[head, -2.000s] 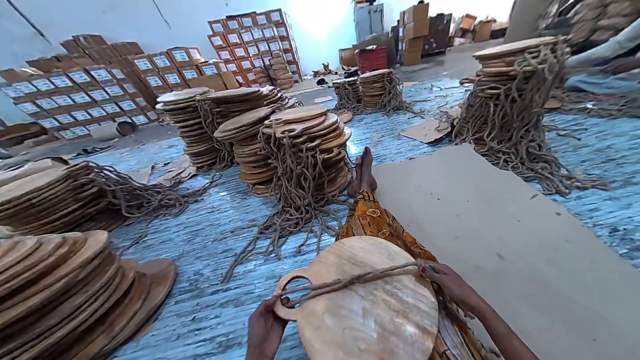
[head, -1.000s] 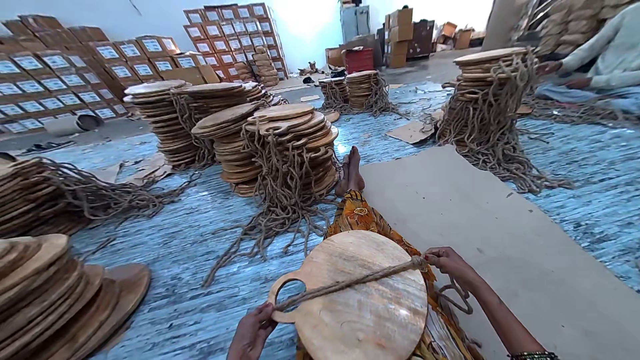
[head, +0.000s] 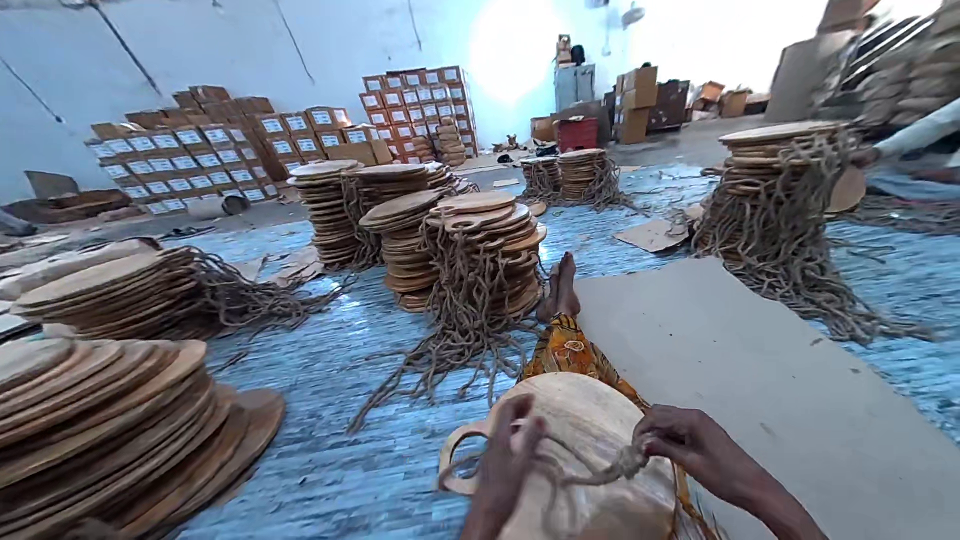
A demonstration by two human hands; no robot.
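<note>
A round wooden board (head: 600, 420) with a ring-shaped handle rests on my lap over the patterned orange cloth. A jute rope (head: 585, 474) passes through the handle's hole and lies across the board, with a knot or bunched part near its right side. My right hand (head: 682, 442) pinches the rope at that knot. Above the board, beside the handle, my left hand (head: 510, 457) is raised and blurred, its fingers bent near the rope; whether it grips the rope is unclear.
Stacked boards (head: 480, 255) with hanging ropes stand past my feet, another roped stack (head: 772, 202) at the right. Boards without visible ropes are piled (head: 112, 427) at near left. A cardboard sheet (head: 735, 360) lies to my right. A co-worker's sleeve (head: 922, 127) shows at far right.
My left hand has moved from the board's handle edge to over the board. The rope, stretched fairly straight across the board before, now hangs looser and curved, with a knot at my right hand.
</note>
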